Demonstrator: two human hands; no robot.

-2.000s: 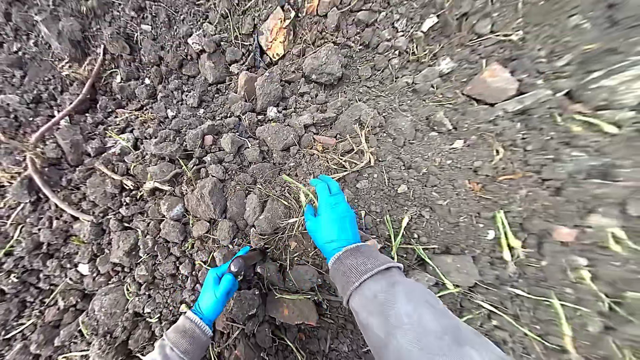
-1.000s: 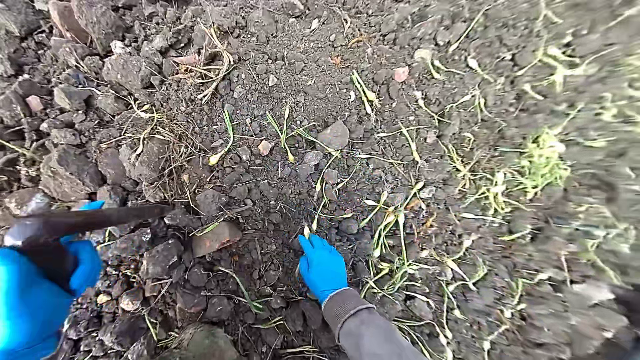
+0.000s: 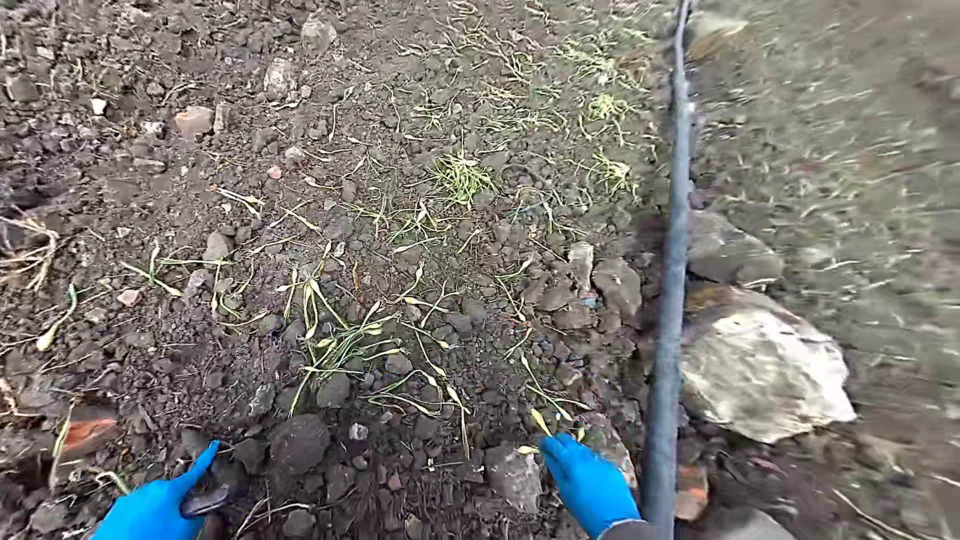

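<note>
At the lower left of the head view is my left hand (image 3: 161, 499) in a blue glove, index finger extended, wrapped on a dark tool handle (image 3: 204, 502) that is mostly hidden. My right hand (image 3: 589, 480), also in a blue glove, is low at centre right, fingers together over the soil. Pale bulb tips (image 3: 540, 422) show at its fingertips; whether they are held is unclear. Between and beyond the hands, uprooted sprouting bulbs with green shoots (image 3: 345, 345) lie scattered on the dark soil. A denser green clump (image 3: 463, 180) lies farther off.
A long dark pipe or hose (image 3: 671, 300) runs front to back just right of my right hand. Beyond it sits a large pale rock (image 3: 765, 367) with a grey stone (image 3: 727, 247) behind. A reddish brick piece (image 3: 88, 435) lies at left, among clods and stones.
The view has shifted far to the right, bringing the pipe and large rock into sight. My right hand is now beside the pipe. My left hand still has the dark tool.
</note>
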